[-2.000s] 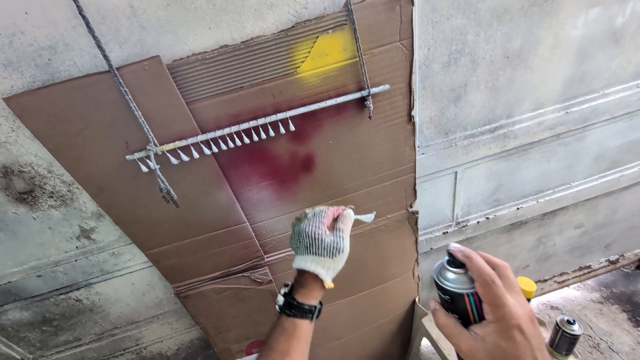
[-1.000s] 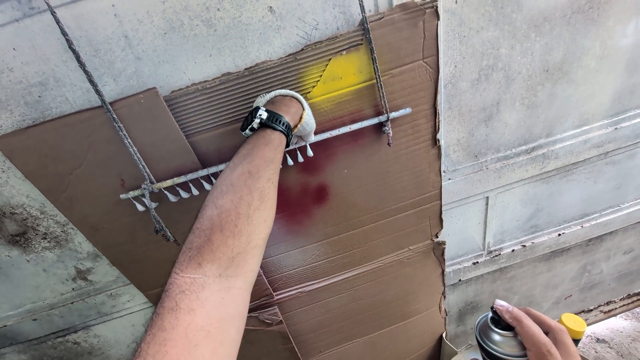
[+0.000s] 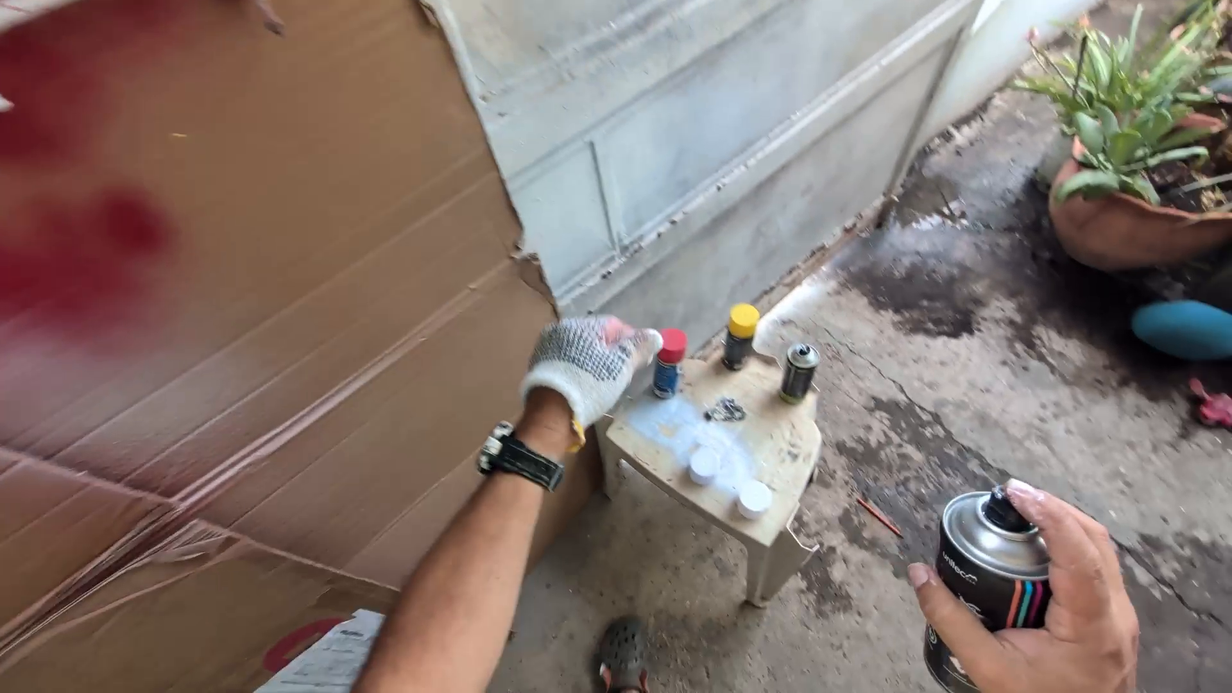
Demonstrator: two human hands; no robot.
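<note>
My left hand (image 3: 587,361), in a knitted work glove with a dotted palm, reaches over the left edge of a small plastic stool (image 3: 630,448). Its fingertips are beside a can with a red cap (image 3: 671,361); whether they touch it or hold anything small is unclear. At the lower right my right hand (image 3: 1068,587) grips a black spray paint can (image 3: 991,577), index finger on the nozzle. A yellow-capped can (image 3: 740,337), an uncapped spray can (image 3: 799,373), a small chain-like metal item (image 3: 726,410) and two white caps (image 3: 754,499) stand or lie on the stool.
Brown cardboard (image 3: 366,192) with red overspray leans against the pale panelled wall (image 3: 674,144) at left. A potted plant (image 3: 1126,212) and a blue rounded object (image 3: 1184,330) are at right. A thin reddish stick (image 3: 880,516) lies on the concrete floor beside the stool.
My left hand has left the rod hung before the cardboard and is now over the stool. The view has swung right and down. My right hand still holds the spray can.
</note>
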